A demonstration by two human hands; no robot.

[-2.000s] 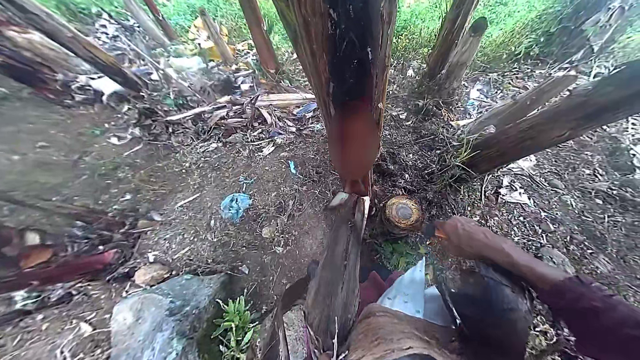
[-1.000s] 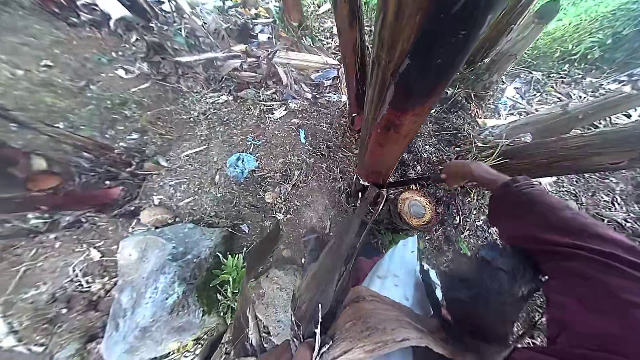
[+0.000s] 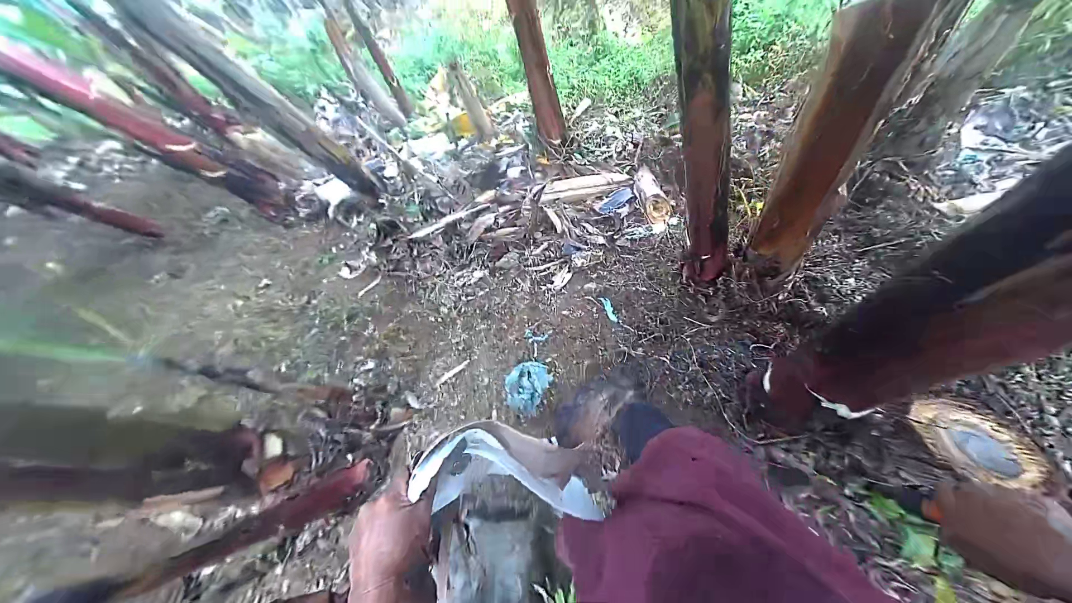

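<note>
My left hand (image 3: 389, 544), at the lower middle, grips one end of a curled strip of banana stem sheath (image 3: 502, 444), brown outside and whitish inside. The strip arches to the right, towards maroon clothing (image 3: 695, 519). At the lower right edge, my right hand (image 3: 1005, 536) is closed around a dark tool with an orange part (image 3: 925, 507), seemingly a knife; its blade is hard to make out. Just above that hand lies a round cut banana stump (image 3: 980, 448). A thick, dark red banana stem (image 3: 938, 327) leans beside the stump, with a pale torn strip near its base.
More banana stems stand at the top right (image 3: 708, 167) and slant at the upper left (image 3: 251, 100). Dry leaf litter and a cut log piece (image 3: 651, 197) lie beyond. Crumpled blue plastic (image 3: 528, 387) is on the soil. A grey rock (image 3: 498, 544) shows below the strip.
The view has swung a lot. My right hand, earlier holding the tool against the base of the stem, is now lower, beside the stump. My left hand has come into view with the sheath strip.
</note>
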